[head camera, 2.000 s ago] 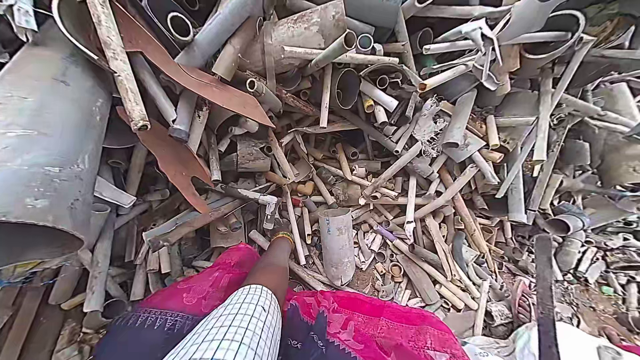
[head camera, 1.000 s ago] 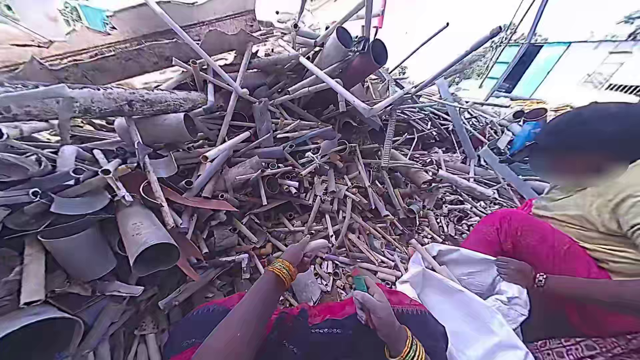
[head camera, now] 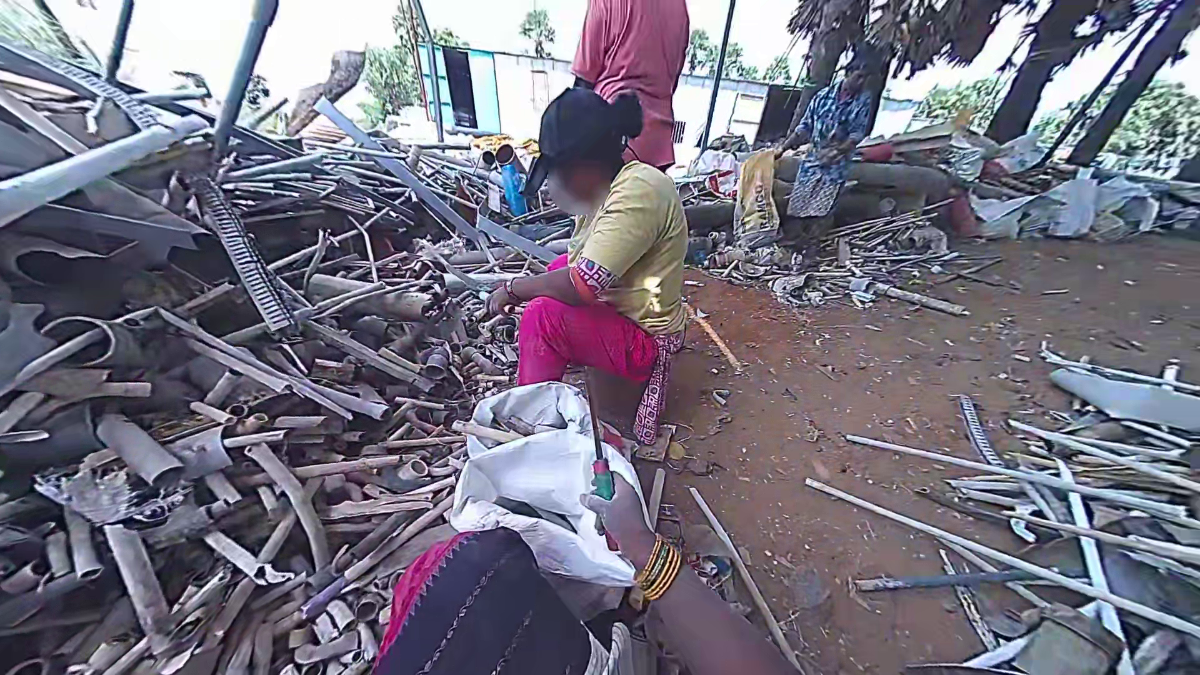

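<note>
My right hand [head camera: 621, 514], gloved and with yellow bangles at the wrist, grips the green and red handle of a screwdriver-like tool [head camera: 596, 431], its thin metal shaft pointing up. It is held over the right side of an open white woven sack [head camera: 539, 473]. Pieces of pipe lie in and across the sack's mouth. Dark cloth with a pink edge [head camera: 487, 600] covers my knee just below the sack. My left hand is out of view.
A heap of scrap plastic pipes [head camera: 309, 487] fills the left side. A person in a yellow shirt [head camera: 637, 244] squats beyond the sack; two other people stand farther back. Long thin pipes [head camera: 994, 544] lie on brown soil at right.
The view has swung far to the right. My left hand, seen over the heap one second ago, is out of view. The right hand still holds the green-handled tool, now at the sack.
</note>
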